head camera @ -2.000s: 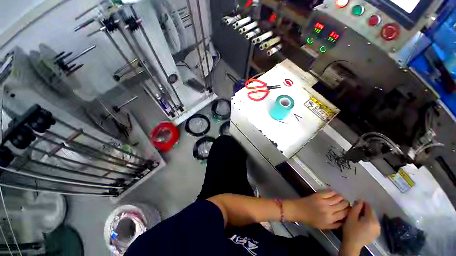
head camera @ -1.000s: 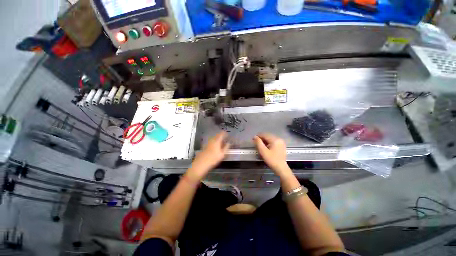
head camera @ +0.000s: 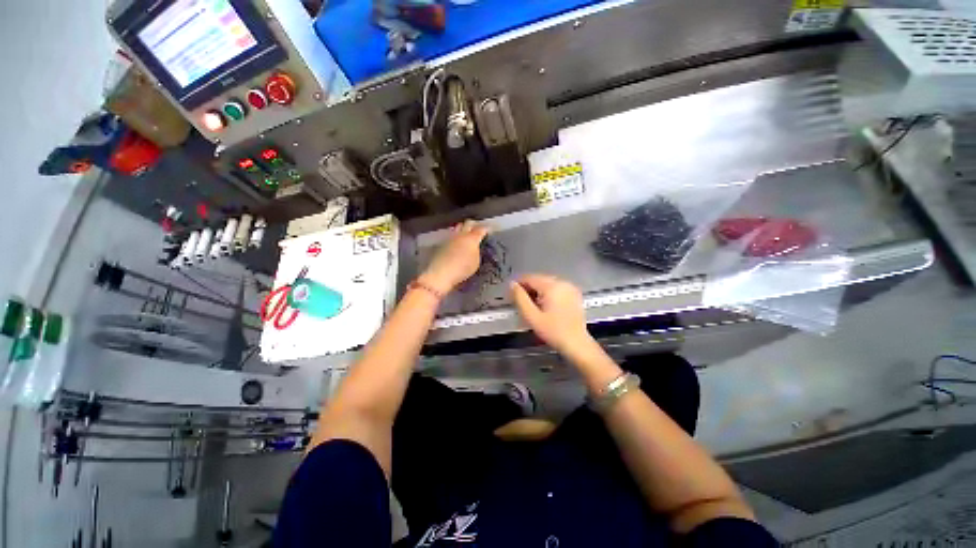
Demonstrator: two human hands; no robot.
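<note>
Short black wires (head camera: 493, 263) lie loose in a small heap on the grey metal tray (head camera: 557, 253), below the machine head. My left hand (head camera: 458, 257) is at the left edge of this heap, its fingertips pointing up the tray; what is under its fingers is hidden. My right hand (head camera: 552, 311) is just right of the heap, over the tray's front edge, with its fingers curled. Whether it holds a wire is too small to tell. A clear bag of black wires (head camera: 645, 233) lies on the tray to the right of both hands.
A bag of red wires (head camera: 765, 236) lies farther right, with clear film over the steel rule (head camera: 674, 293). At left, the white cover (head camera: 364, 310) bears red scissors (head camera: 280, 307) and a teal roll (head camera: 320, 301). The machine head (head camera: 458, 150) stands behind the wires.
The view has swung from the left side to face the tray. My hands were together two seconds ago and are now apart. My left hand has moved up to the loose wires.
</note>
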